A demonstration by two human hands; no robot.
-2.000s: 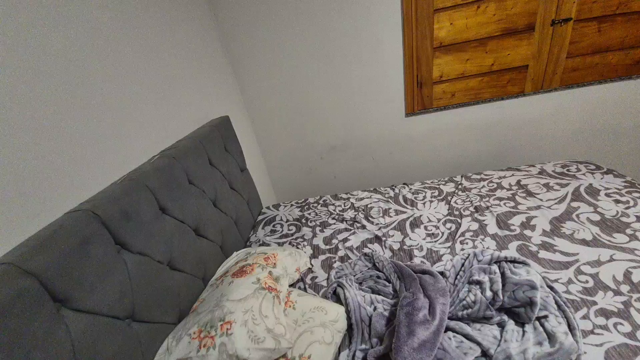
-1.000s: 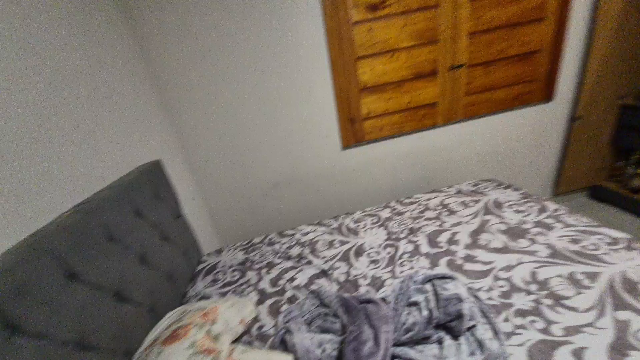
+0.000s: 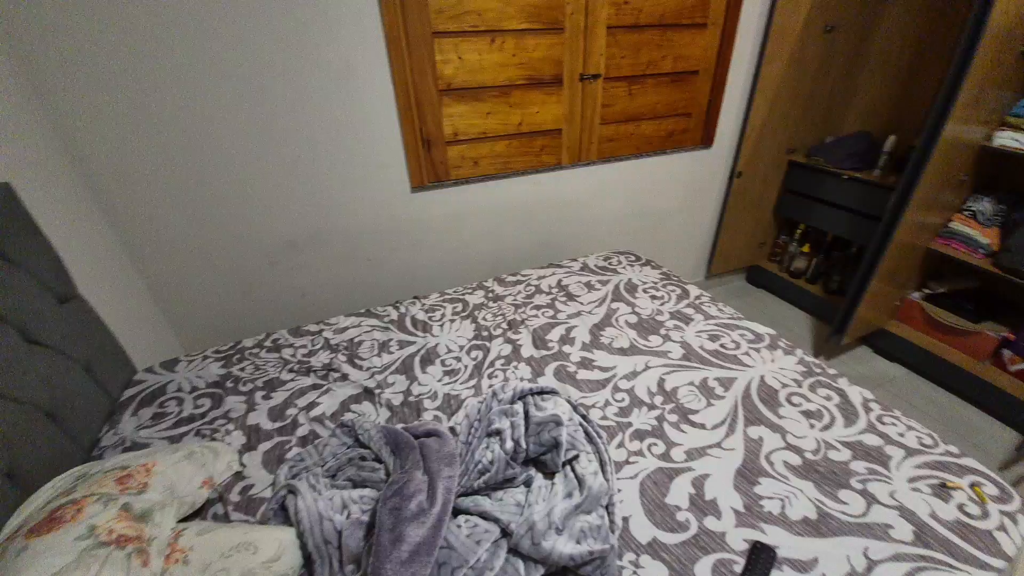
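Neither my left hand nor my right hand shows in the head view. Below me lies a bed whose mattress has a grey sheet with white scrolls (image 3: 680,384). A crumpled grey-purple plush blanket (image 3: 528,480) rests on it at the bottom middle. To its left are floral pillows (image 3: 104,512), near the grey tufted headboard (image 3: 48,360). A black object (image 3: 758,558), cut off by the lower edge, lies on the sheet. A small yellow item (image 3: 978,493) is close to the bed's right edge.
Wooden shutters (image 3: 504,80) are closed on the far wall. At the right stands a wardrobe with an open door (image 3: 920,184), drawers (image 3: 832,200), bottles (image 3: 800,260) and folded clothes (image 3: 972,232). Tiled floor (image 3: 920,392) runs between bed and wardrobe.
The view has swung right, bringing the wardrobe, the black object and the yellow item into sight. The blanket and pillows appear unmoved on the bed.
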